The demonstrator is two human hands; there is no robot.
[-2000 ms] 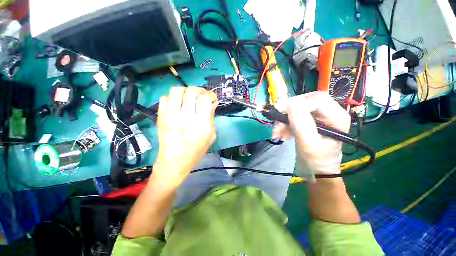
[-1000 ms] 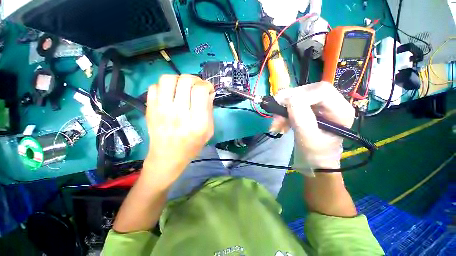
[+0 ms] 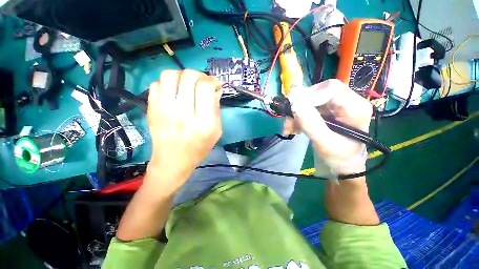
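A dark square circuit board [image 3: 236, 73] covered with small parts lies flat on the bench. My right hand [image 3: 333, 123], in a clear plastic glove, holds a soldering iron [image 3: 282, 106] by its black handle. The iron's metal barrel points left, with its tip at the board's lower edge. My bare left hand [image 3: 185, 118] is at the board's left side, fingers curled and pinched. A thin reddish wire [image 3: 226, 84] shows between its fingertips and the iron tip. The exact contact between tip and wire is too small to tell.
An orange multimeter [image 3: 366, 58] and yellow-orange handled tool [image 3: 289, 63] lie right of the board. A boxed unit with dark screen [image 3: 105, 21] stands back left. A solder spool [image 3: 39, 152] sits at the left. The iron's cord [image 3: 252, 168] crosses above my lap.
The view has shifted, so the bench things sit farther left and higher. The iron's tip stays at the board's lower edge, and both hands keep nearly the same pose.
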